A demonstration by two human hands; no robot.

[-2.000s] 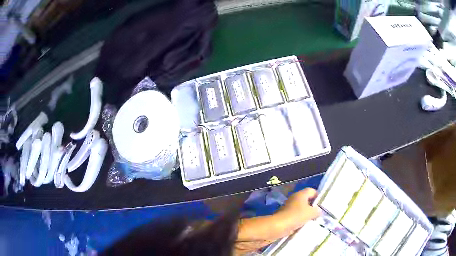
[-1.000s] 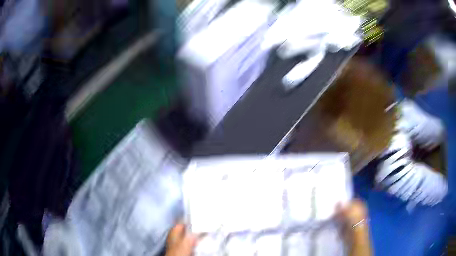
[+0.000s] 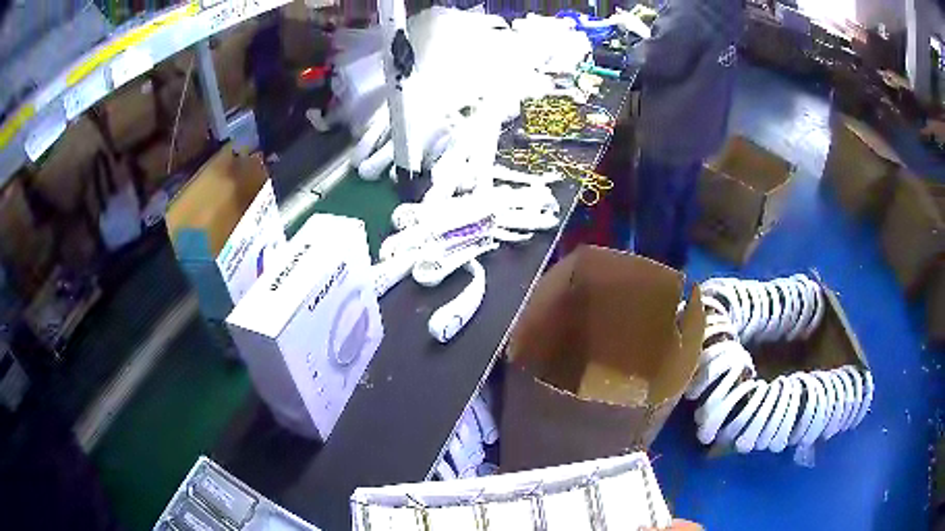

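Note:
A white battery tray (image 3: 508, 485) is cut off by the bottom edge. Its far row of pockets shows, with pale flat cells and thin wires in them. A small part of my right hand (image 3: 679, 526) shows at the tray's right edge, gripping it; the rest is out of the picture. My left hand is not in view. A second tray (image 3: 271, 512) with silver-grey cells lies on the bench at the bottom left, also cut off.
A white product box (image 3: 321, 330) stands on the dark bench (image 3: 414, 389). White curved housings (image 3: 456, 301) and yellow wires (image 3: 551, 116) lie beyond. Right of the bench are an open carton (image 3: 606, 332), a carton of curved white parts (image 3: 788, 410) and a standing person (image 3: 679, 114).
The view has swung right and up along the bench. The held tray now sits lower in the picture. My left hand has left the view, and my right hand is mostly cut off.

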